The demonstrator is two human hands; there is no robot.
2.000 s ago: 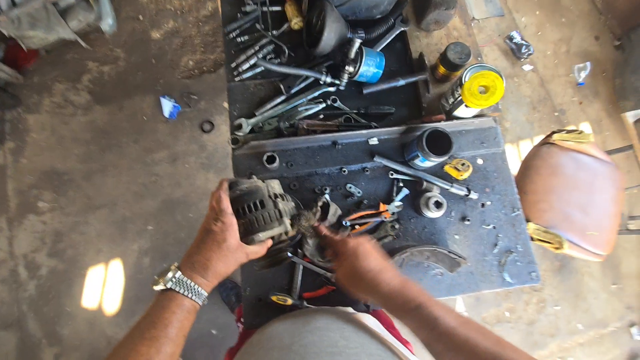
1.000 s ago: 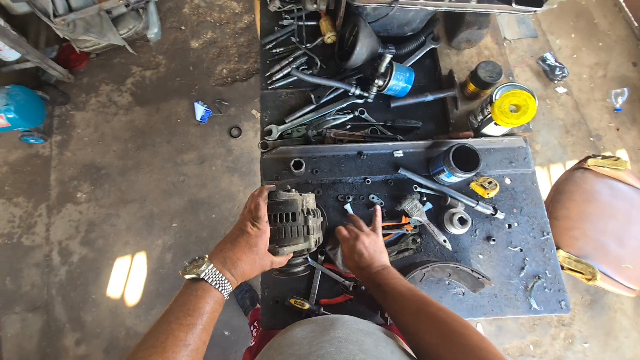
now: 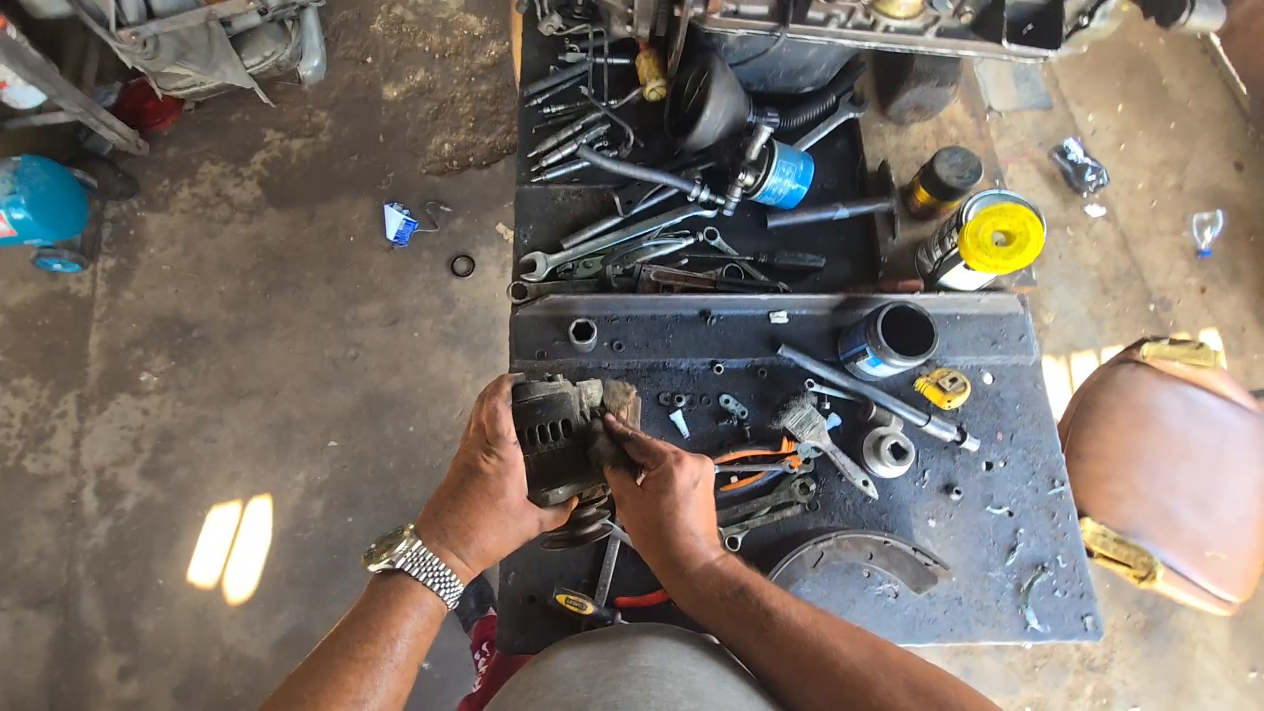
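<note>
My left hand (image 3: 494,469) grips the left side of a dirty alternator (image 3: 555,439) with a slotted housing, held above the near left part of the dark metal bench top. Its pulley (image 3: 576,523) points down toward me. On the alternator's right side lie the fingers of my right hand (image 3: 667,489), the thumb and index finger closed on its edge; the fingertips partly hide that edge. A paintbrush (image 3: 812,436) rests to the right, near orange-handled pliers (image 3: 755,466), wrenches (image 3: 775,509) and a bearing-like metal part (image 3: 889,451). A curved brake shoe (image 3: 859,558) lies nearer me.
Behind, a black tray holds wrenches (image 3: 622,242), a funnel (image 3: 706,104), a blue filter (image 3: 785,175) and a hammer (image 3: 839,212). An open black container (image 3: 889,341), a metal bar (image 3: 869,395) and a yellow tape measure (image 3: 943,388) stand or lie at right. A brown padded seat (image 3: 1160,474) is beside the bench.
My right hand has moved left from over the small parts and tools to the alternator. The alternator has stayed in my left hand and is now turned somewhat.
</note>
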